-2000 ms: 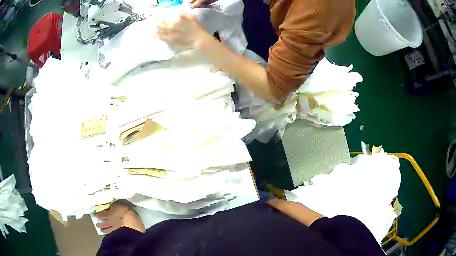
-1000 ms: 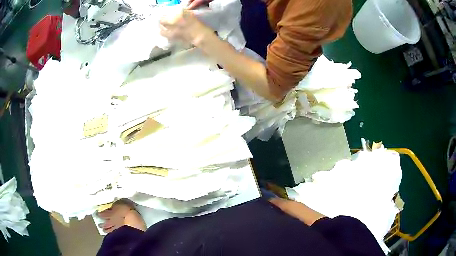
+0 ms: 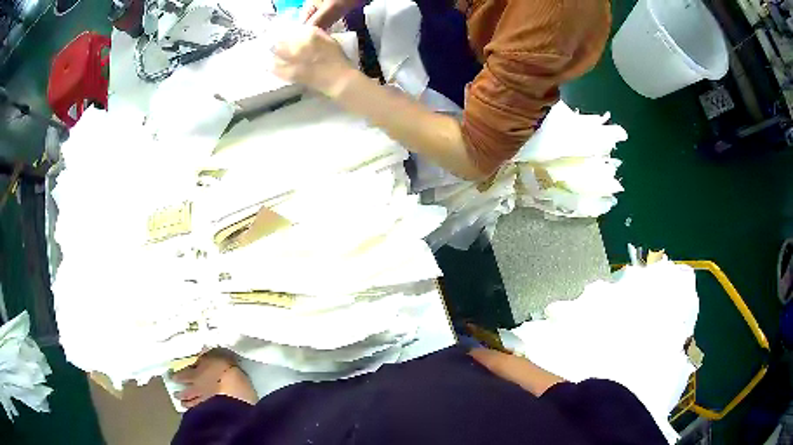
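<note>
A wide heap of white cut fabric bundles (image 3: 322, 252), gathered along its middle, covers the table, with tan flat pieces (image 3: 263, 228) between layers. My left hand (image 3: 209, 380) rests at the table's near edge, against the heap's lower border; its fingers look slightly spread and hold nothing that shows. My right hand (image 3: 481, 349) is low at the table's near right corner, beside my dark top. Its fingers are mostly hidden, so its grip cannot be told.
A co-worker's hand (image 3: 306, 59) handles white fabric at the far end, near a grey-white machine (image 3: 178, 39). At right are a white bundle (image 3: 569, 165), a grey board (image 3: 552, 261) and a yellow trolley frame (image 3: 739, 304). A red stool (image 3: 78, 74) and white bucket (image 3: 669, 48) stand beyond.
The co-worker's hands have shifted the far white fabric, which now shows a folded edge and a dark gap below it. My hands look unmoved.
</note>
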